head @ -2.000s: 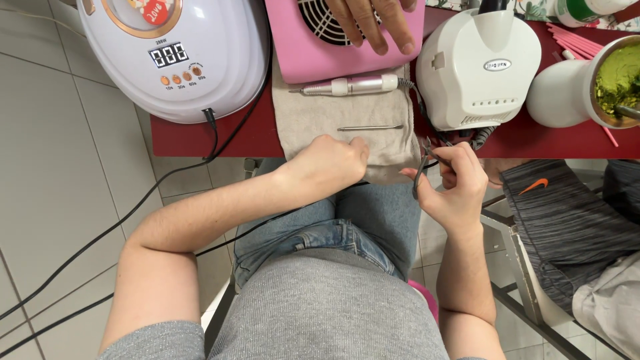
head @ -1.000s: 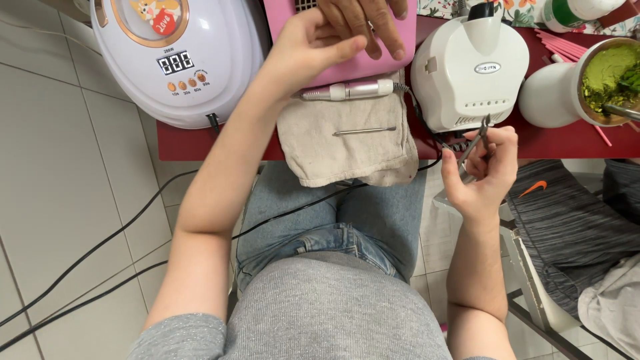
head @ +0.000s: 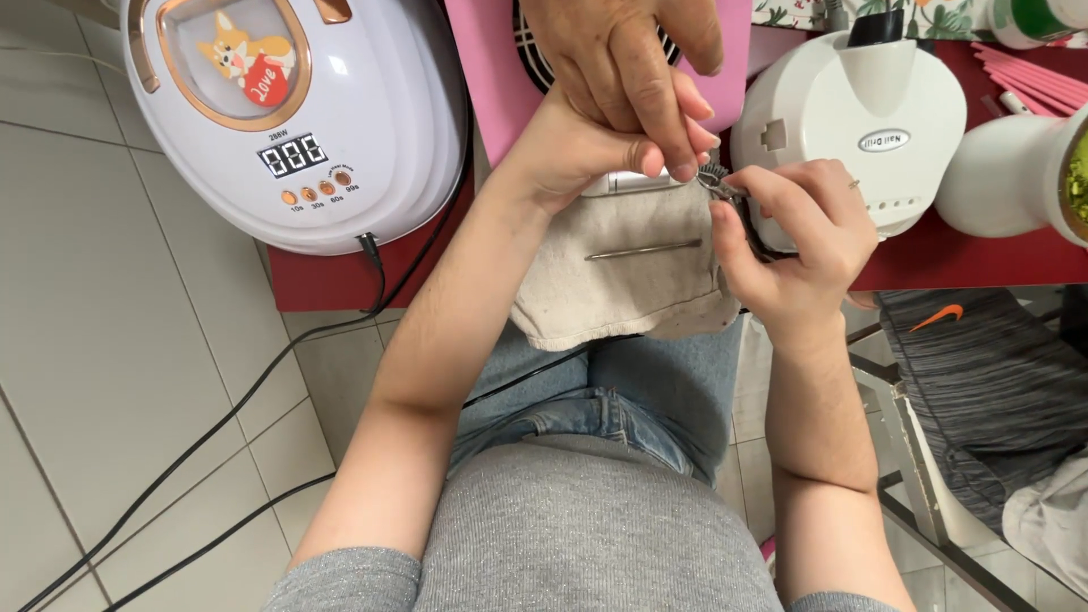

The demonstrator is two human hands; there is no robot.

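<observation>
My left hand [head: 586, 157] is closed around the fingers of another person's hand [head: 625, 68], which reaches in from the top over a pink nail dust collector [head: 484, 76]. Between the fingers and thumb of my right hand [head: 795, 229] are metal cuticle nippers [head: 722, 185], their jaws at one fingertip of that hand. Below lies a beige cloth [head: 620, 293] with a thin metal cuticle pusher [head: 643, 251] on it. A white nail drill handpiece [head: 625, 183] rests at the cloth's upper edge, partly hidden by my left hand.
A white nail lamp [head: 365, 127] stands left on the red tabletop [head: 319, 280], its black cord [head: 280, 361] trailing down. Right are a white nail drill unit [head: 841, 127], a white cup [head: 994, 178] with green contents and pink sticks [head: 1028, 81]. A dark striped garment [head: 977, 382] lies lower right.
My left hand has moved up from over the cloth and taken hold of the other person's fingers. My right hand has brought the nippers up and left to a fingertip.
</observation>
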